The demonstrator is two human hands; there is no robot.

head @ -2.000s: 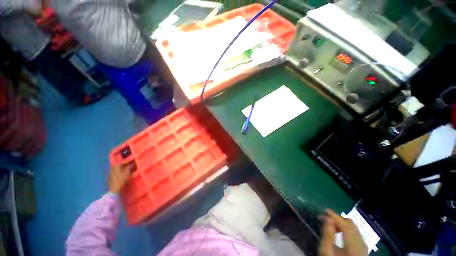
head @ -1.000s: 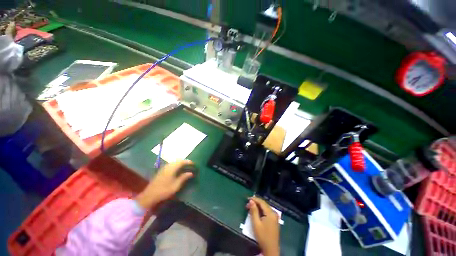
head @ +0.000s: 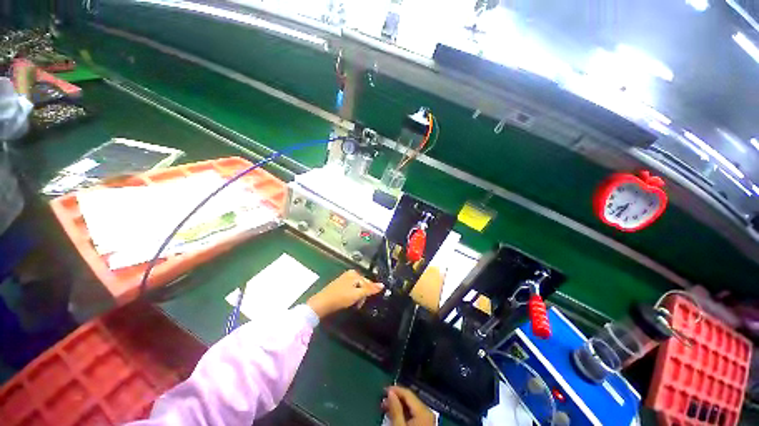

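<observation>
My left hand (head: 345, 293), in a pink sleeve, reaches over the left black clamp fixture (head: 366, 329), with its fingertips at the fixture's middle. Whether it holds a piece cannot be told. The fixture's red handle (head: 417, 243) stands above and to the right of the hand. My right hand (head: 405, 408) is at the bottom edge, partly cut off, with fingers curled in front of the right black fixture (head: 449, 364). What it holds, if anything, is hidden. The right fixture's red handle (head: 539, 317) points down.
A grey-white instrument box (head: 333, 218) stands behind left. A blue control box (head: 574, 374) with a clear cylinder is at right. Red-orange trays lie at lower left (head: 75, 366), far left (head: 287, 187) and right (head: 703, 366). White paper (head: 279, 283), a pen (head: 235, 312) and a curving blue hose (head: 212, 193) are at left.
The view has swung from the lap tray towards the bench and fixtures. My left hand has moved from the tray, past the paper slip, to the left fixture. My right hand stays near the bench front.
</observation>
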